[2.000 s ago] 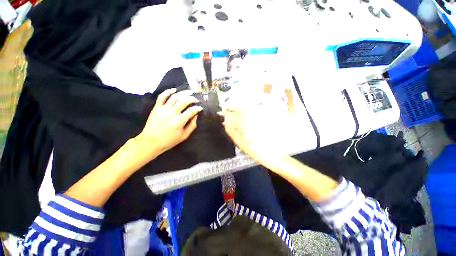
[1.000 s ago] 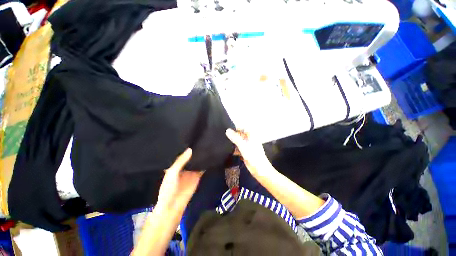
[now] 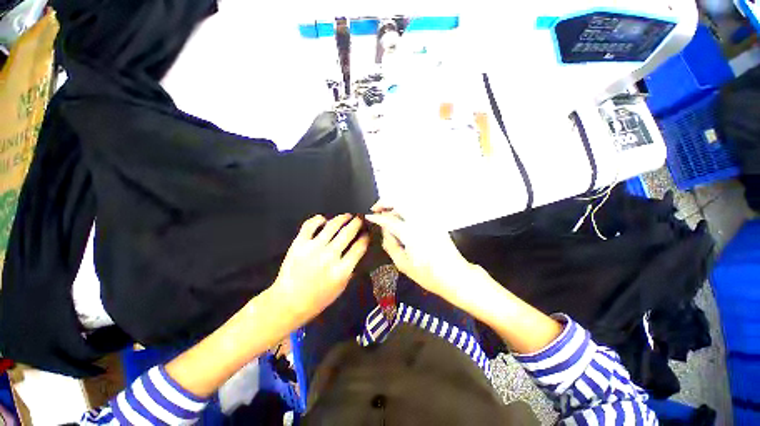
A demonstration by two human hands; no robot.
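The black garment [image 3: 208, 191] spreads left of the needle and hangs over the table's front edge. Its narrow end lies under the presser foot [image 3: 344, 104] of the white sewing machine [image 3: 500, 50]. My left hand [image 3: 323, 260] lies on the garment near the front edge, its fingertips pinching the cloth's right edge. My right hand [image 3: 410, 245] pinches the same edge just beside it, the two hands almost touching. The cloth under the fingertips is partly hidden.
Two black strips [image 3: 510, 141] cross the white table at right. Brown tabs [image 3: 483, 133] are right of the needle. A black heap [image 3: 583, 258] lies below the table at right. A blue crate [image 3: 693, 150] stands at far right, a printed carton [image 3: 25, 116] at far left.
The garment's front end was pulled out from the needle toward me. My left hand has moved from under the cloth up onto it, beside my right hand. The ruler strip is now covered.
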